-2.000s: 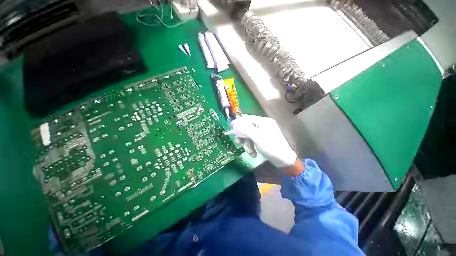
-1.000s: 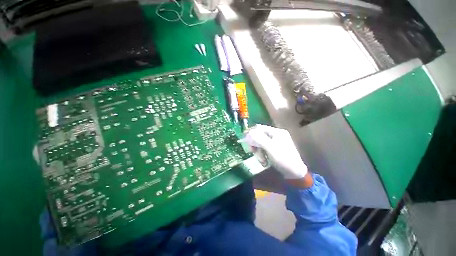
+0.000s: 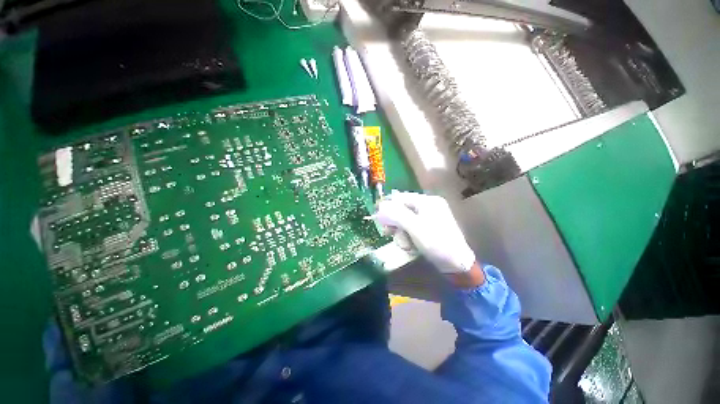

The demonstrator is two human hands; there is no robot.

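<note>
A large green printed circuit board (image 3: 201, 205) lies slanted in front of me, a white label (image 3: 64, 166) at its upper left. My right hand (image 3: 426, 229), in a white glove, is at the board's right corner, fingers pinched on a small pale tool (image 3: 369, 217); its thin tip points at the board, and whether it touches cannot be told. My left hand (image 3: 35, 229) shows only as a bit of white glove at the board's left edge, gripping that edge; the rest is hidden by the board. Its blue sleeve shows below.
An orange tube (image 3: 375, 156) and a dark-and-white tube (image 3: 359, 150) lie beyond my right hand. Two pale tubes (image 3: 354, 79) and two small white cones (image 3: 309, 68) lie farther back. A black slab (image 3: 134, 59) is behind the board. A machine with a white bed (image 3: 505, 83) stands right.
The camera view has shifted slightly. My right hand stays at the board's right corner with the pale tool, its fingers slightly changed in pose. My left hand stays at the left edge.
</note>
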